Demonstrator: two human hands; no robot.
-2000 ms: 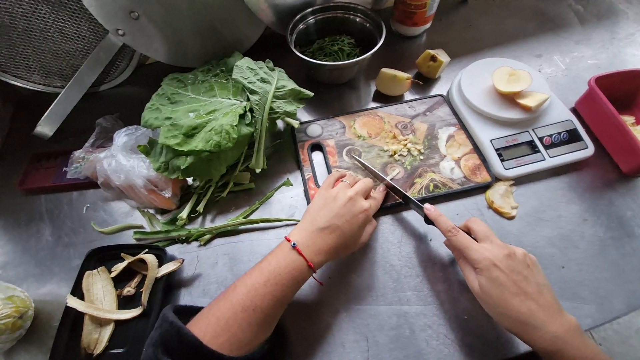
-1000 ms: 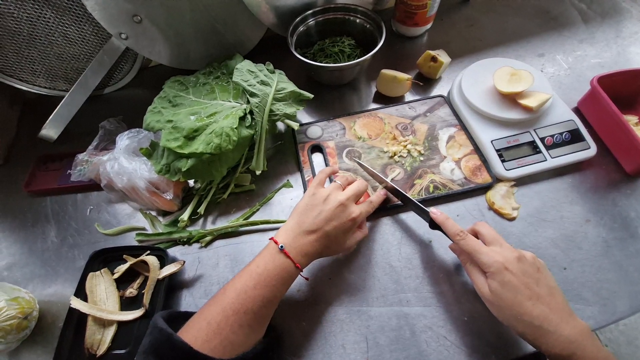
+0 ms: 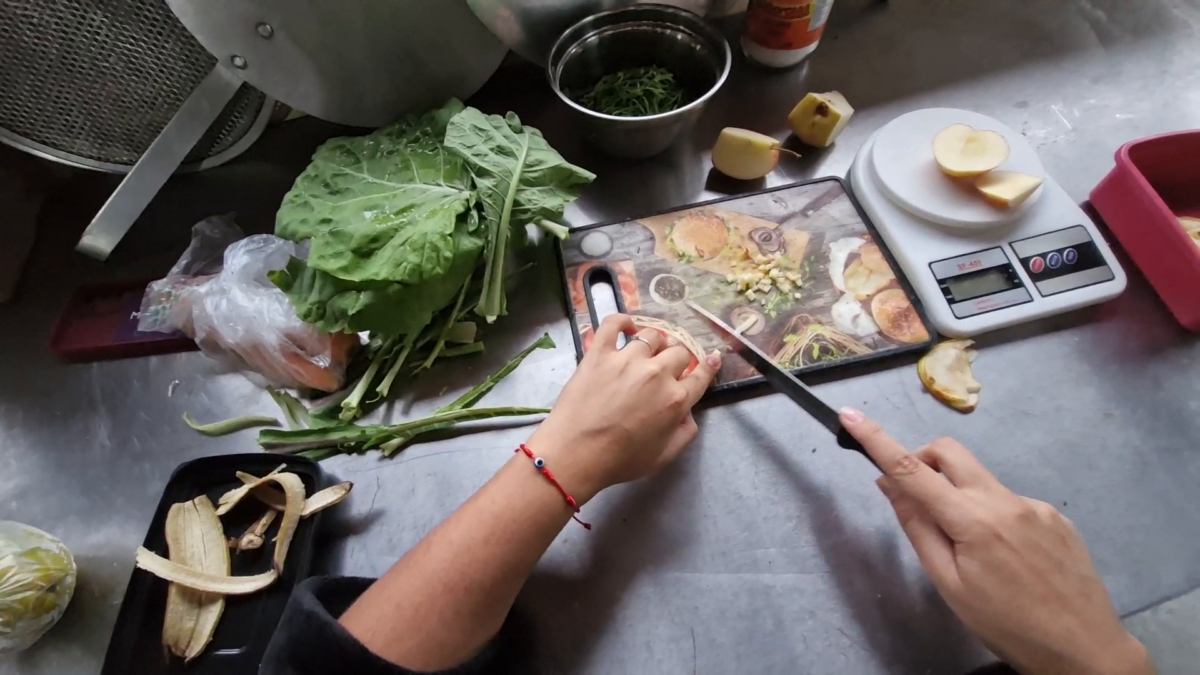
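Note:
My right hand (image 3: 984,534) grips the black handle of a kitchen knife (image 3: 778,375), its blade lying slanted over the picture-printed cutting board (image 3: 834,216). At the board's lower left edge rests my left hand (image 3: 623,403), fingers bent down onto the surface; whether something is under them is hidden. A small pile of diced pale pieces (image 3: 767,278) lies near the board's middle. To the right, a white kitchen scale (image 3: 872,187) carries cut apple pieces (image 3: 970,150). Two more apple pieces (image 3: 745,154) sit behind the board, and a peel-like scrap (image 3: 950,375) lies below the scale.
Leafy greens (image 3: 384,216) and cut stems (image 3: 412,429) lie left of the board, beside a plastic bag (image 3: 253,300). A steel bowl (image 3: 640,122) of shredded greens stands behind. Banana peels (image 3: 197,562) fill a black tray (image 3: 314,497). A red container (image 3: 1144,216) is at far right.
My left hand has shifted slightly on the lower left of the board, its fingers more bent than one second ago. The knife stays in my right hand, with little movement.

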